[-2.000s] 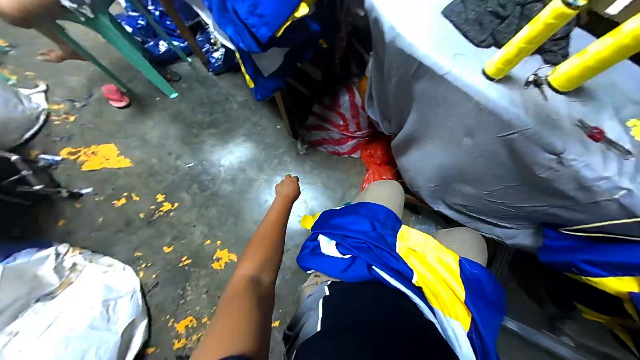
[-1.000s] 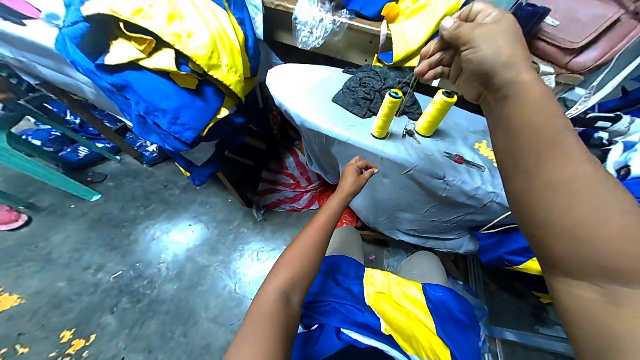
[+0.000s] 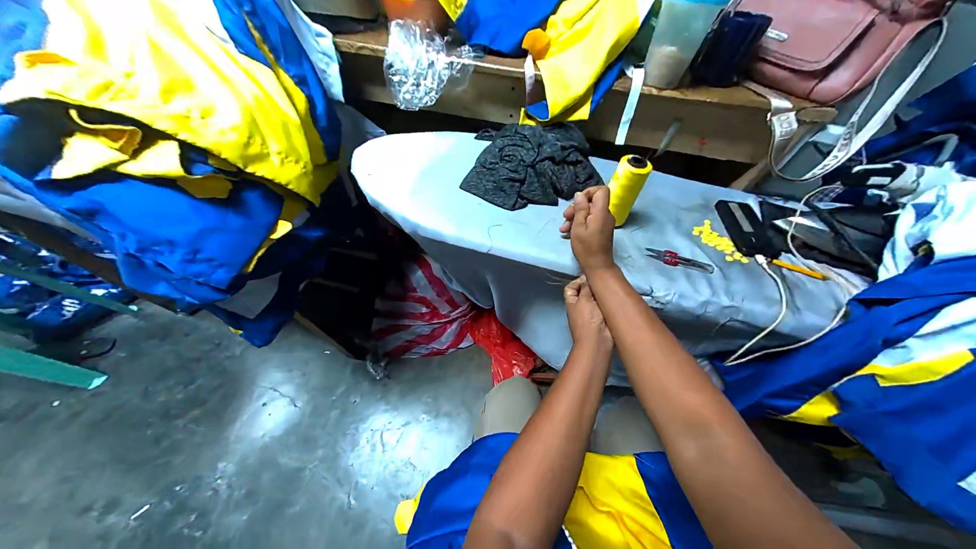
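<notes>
My right hand [image 3: 591, 225] is above the grey-covered board [image 3: 503, 248], its fingers curled beside a yellow thread cone [image 3: 631, 191]. Just below it, at the board's near edge, my left hand [image 3: 584, 309] has its fingertips pinched together. Whether thread is between the fingers is too fine to tell. A crumpled dark grey cloth [image 3: 530, 166] lies behind the hands. To their right are a small red and metal hand tool [image 3: 679, 261] and small yellow pieces [image 3: 719, 241]. A blue and yellow garment [image 3: 618, 496] rests on my lap.
Blue and yellow fabric [image 3: 175, 145] is heaped at left. A wooden shelf [image 3: 694, 118] behind the board holds a pink bag [image 3: 823, 46]. A black device [image 3: 746, 227] and pale cord [image 3: 778, 305] lie at right. A red-striped bag [image 3: 423, 313] is under the board.
My right hand has come down from above the thread cones to beside one of them. My left hand has moved to the board's near edge, close under the right. The view has turned right.
</notes>
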